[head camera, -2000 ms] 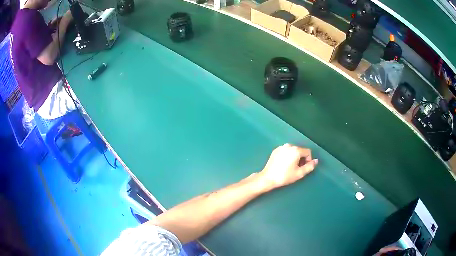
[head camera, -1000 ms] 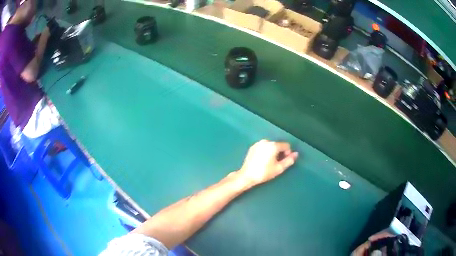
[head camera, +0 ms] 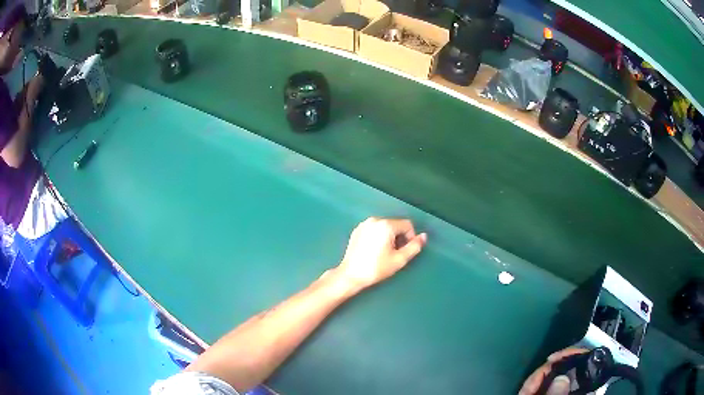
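Note:
My left hand (head camera: 382, 251) rests on the green bench (head camera: 231, 208), fingers loosely curled, with nothing visible in it. My right hand (head camera: 556, 374) is at the lower right, partly cut off by the bottom edge. It is around a black tool, seemingly the electric screwdriver (head camera: 596, 366), beside the screw feeder's near side. The screw feeder (head camera: 638, 305) is a pale box with a dark open compartment. A black unit housing (head camera: 306, 101) stands on the dark green strip, beyond my left hand. A small white piece (head camera: 506, 278) lies between my hand and the feeder.
More black housings (head camera: 171, 60) stand farther left on the strip. Cardboard trays (head camera: 405, 42), a clear plastic bag (head camera: 519, 82) and black units line the shelf. A person in purple sits left beside another box (head camera: 81, 92); a dark handheld tool (head camera: 86, 155) lies nearby. Another black item (head camera: 689, 301) is far right.
The view has shifted right. The nearest housing has moved left along the strip relative to the white piece. My right hand and its black tool show more fully. My left hand keeps its curled pose.

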